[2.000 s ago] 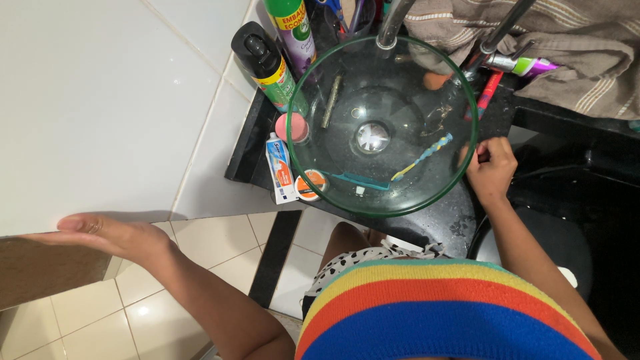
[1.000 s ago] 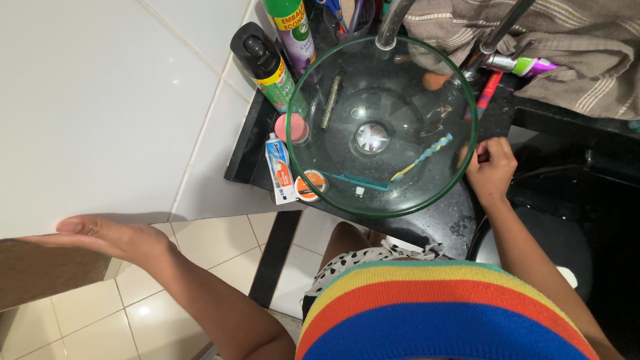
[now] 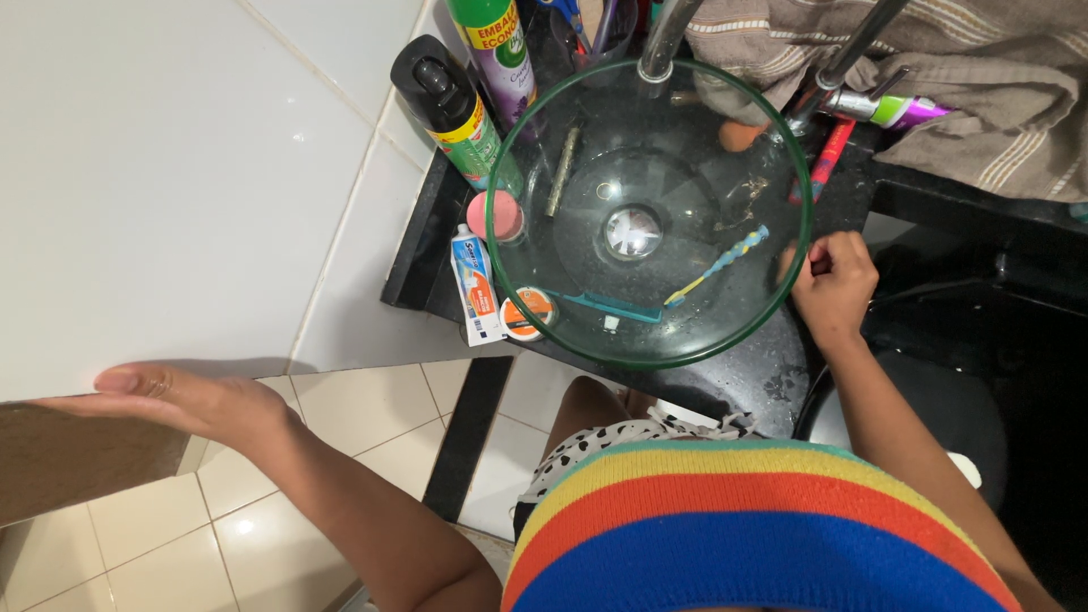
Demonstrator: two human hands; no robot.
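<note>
My left hand [image 3: 187, 399] rests against the edge of the white tiled wall [image 3: 195, 187], thumb on its face, holding no object. On the black stone counter [image 3: 756, 382], my right hand [image 3: 833, 280] lies beside the rim of a round glass basin [image 3: 629, 364], fingers curled; whether they hold anything is hidden. Through the glass show a blue and yellow toothbrush [image 3: 718, 266], a teal comb [image 3: 608, 304], a fine chain [image 3: 750, 200], a ring [image 3: 607, 190] and a thin stick-like item [image 3: 563, 170]. A metal drain [image 3: 632, 232] sits at the basin's middle.
Left of the basin are a black-capped spray can [image 3: 463, 127], a purple and green can [image 3: 501, 59], a pink round lid [image 3: 495, 215], a toothpaste tube [image 3: 476, 285] and an orange-labelled tin [image 3: 528, 314]. A brown towel [image 3: 1003, 110], a faucet [image 3: 667, 42] and a red tube [image 3: 831, 157] lie behind.
</note>
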